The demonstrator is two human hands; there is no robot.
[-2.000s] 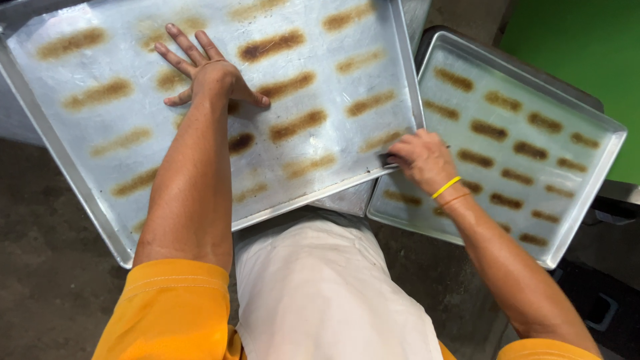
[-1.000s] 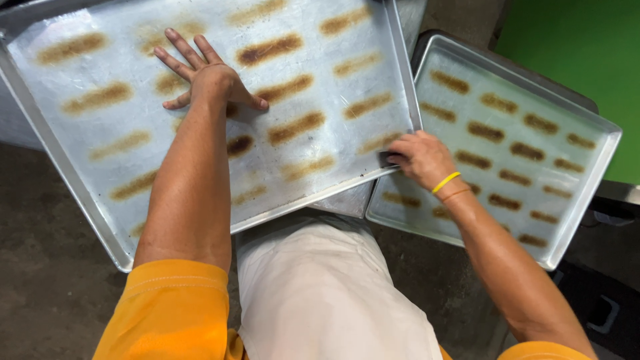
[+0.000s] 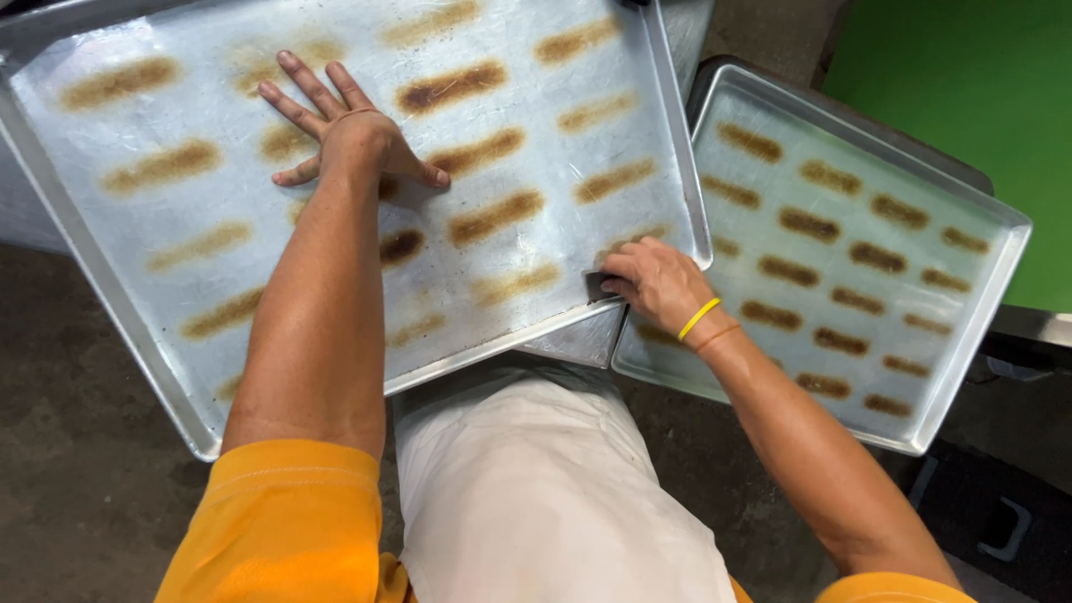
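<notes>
A large metal baking tray (image 3: pixel 494 327) with several rows of brown, elongated stains lies tilted in front of me. My left hand (image 3: pixel 352 134) presses on its middle, fingers spread, holding nothing. Near the tray's lower right corner, my right hand (image 3: pixel 657 280) is closed around a small dark flat piece (image 3: pixel 596 285), perhaps a scraper, held against the tray surface; most of it is hidden by the fingers. A yellow band circles the right wrist. To the right, partly beneath the large tray's corner, is a second metal baking tray (image 3: pixel 955 377) with similar brown stains.
A green surface (image 3: pixel 946 84) with a metal edge stands at the upper right. Below the large tray's corner shows part of a metal surface (image 3: pixel 578 339). A black object with a handle-like part (image 3: pixel 997 528) lies at the lower right, above a dark floor (image 3: pixel 59 402).
My right hand shifts slightly along the lower right part of the large tray. My left hand stays in place, and both trays look the same.
</notes>
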